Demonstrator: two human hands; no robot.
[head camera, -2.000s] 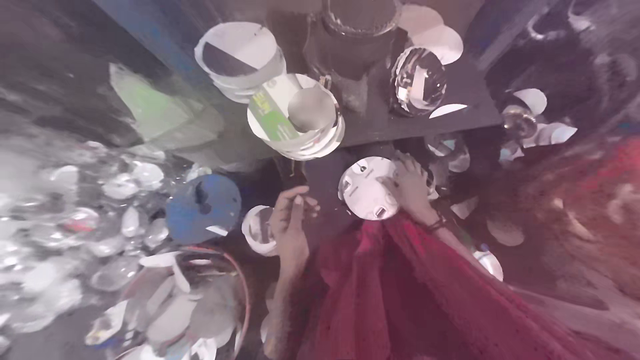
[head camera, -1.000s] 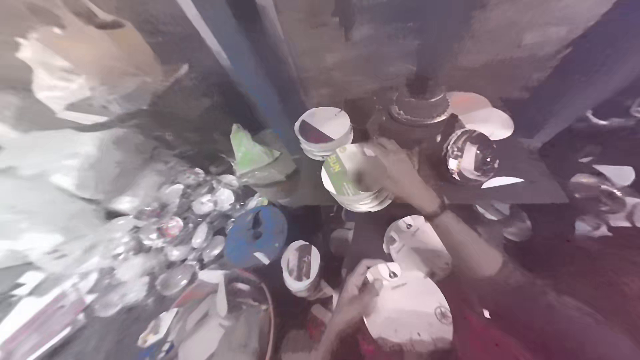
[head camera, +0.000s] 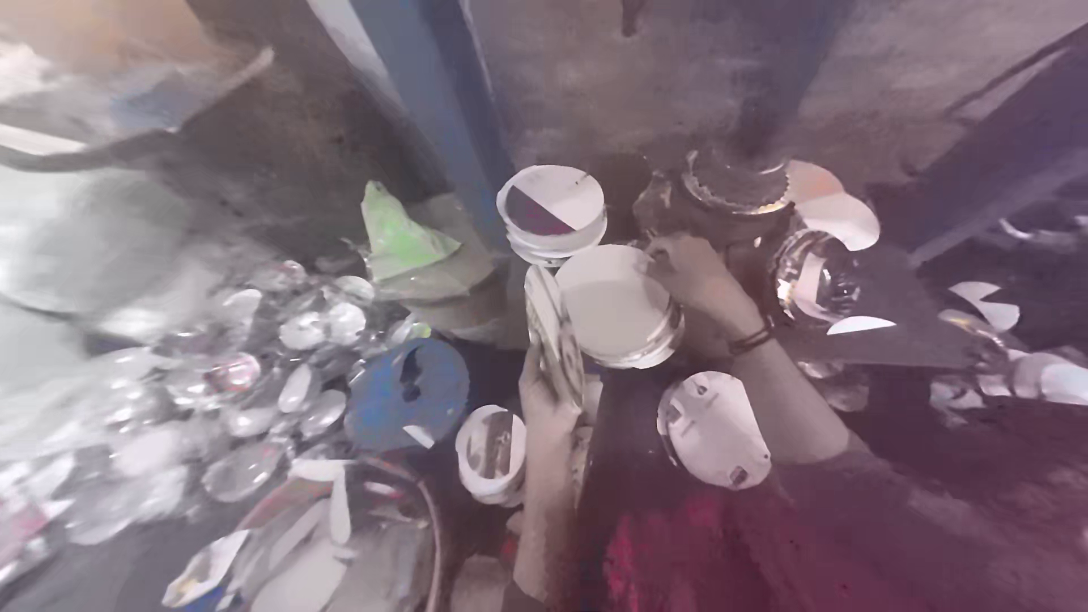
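Note:
My left hand (head camera: 551, 395) holds a few thin round discs (head camera: 554, 336), printed and tilted on edge, left of a stack of pale discs (head camera: 616, 302). The fingertips of my right hand (head camera: 671, 255) touch the upper right rim of that stack; whether they pinch a disc cannot be told. Behind it stands another stack of round pieces (head camera: 557, 204), its top part white and part dark. A printed white disc with one straight side (head camera: 718, 433) lies nearer my body, below my right forearm. A small stack with a white rim (head camera: 491, 450) stands left of my left wrist.
Many clear, shiny round pieces (head camera: 255, 399) are heaped at the left, beside a blue disc (head camera: 408, 391). A container of white scraps (head camera: 331, 544) stands at the lower left. A toothed round metal part (head camera: 738, 187), cut discs (head camera: 837, 217) and a shiny roll (head camera: 816, 276) lie behind my right hand.
One second ago my left hand was on a large printed disc near my body; now it holds discs upright beside the stack. The stack's green-and-white top has given way to a plain pale one.

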